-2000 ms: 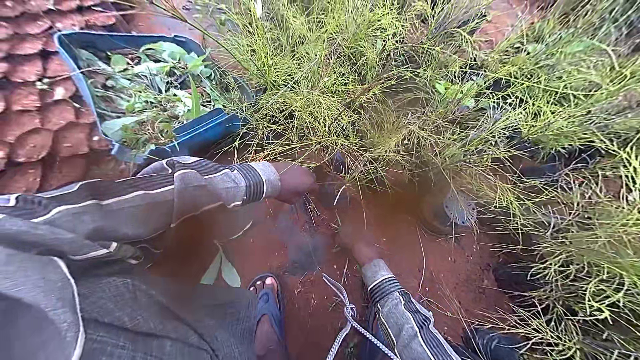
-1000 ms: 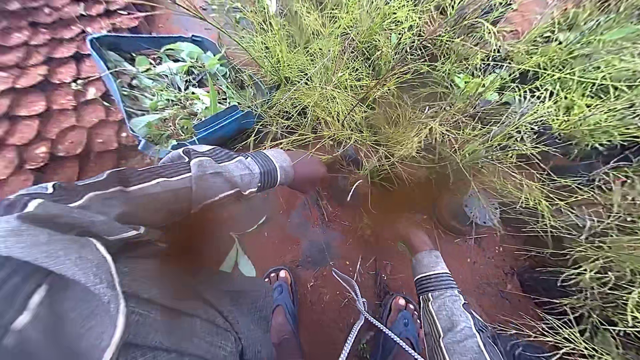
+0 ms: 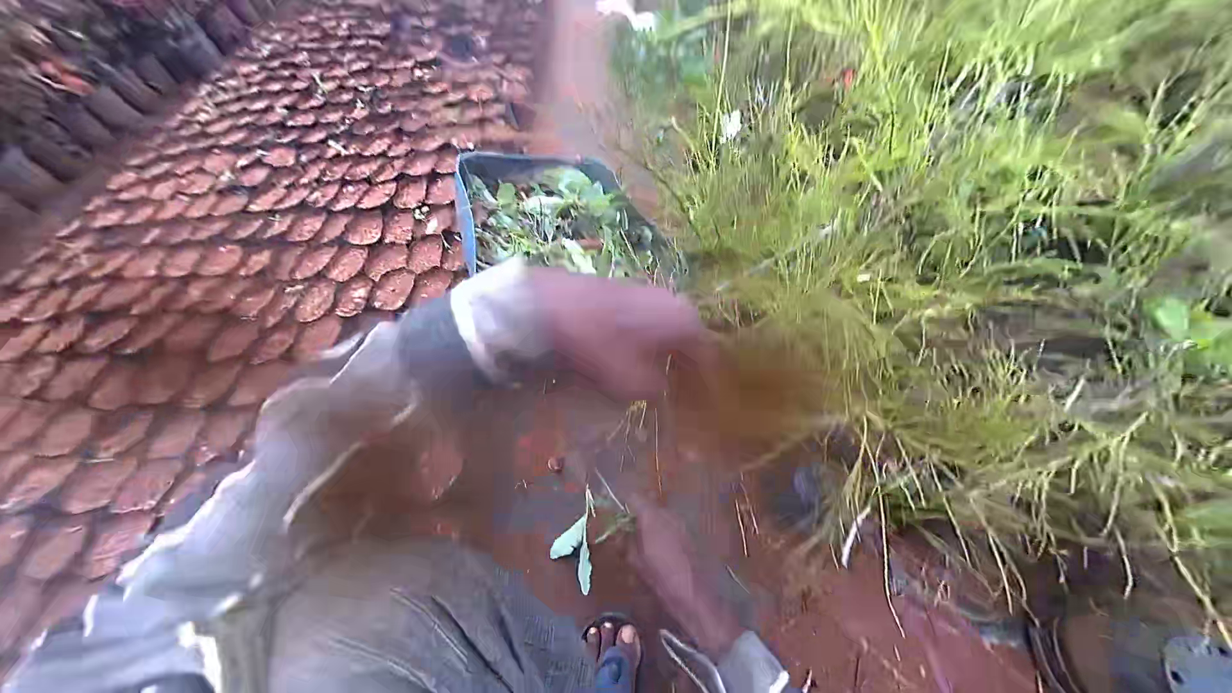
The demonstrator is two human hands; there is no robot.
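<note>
My left hand (image 3: 630, 332) is blurred and reaches out at the edge of the feathery green plants (image 3: 866, 318), just in front of a blue container (image 3: 466, 217) of leaves and weeds. Its fingers are lost in blur. Lower down, my right hand (image 3: 669, 563) reaches over the wet red soil near a sprig of pale green leaves (image 3: 575, 547); whether it touches the sprig cannot be told. Thin stems (image 3: 635, 419) show between the two hands. Blur hides what either hand holds.
Rows of round reddish clay pots or blocks (image 3: 318, 289) cover the ground on the left. My sandalled foot (image 3: 614, 650) stands on the soil at the bottom. A grey round object (image 3: 1198, 664) lies at the lower right, and darker containers stand at the upper left.
The view has swung left. My right hand has moved away from the plants' base to beside the leaf sprig on the soil. My left hand is now close to the blue container.
</note>
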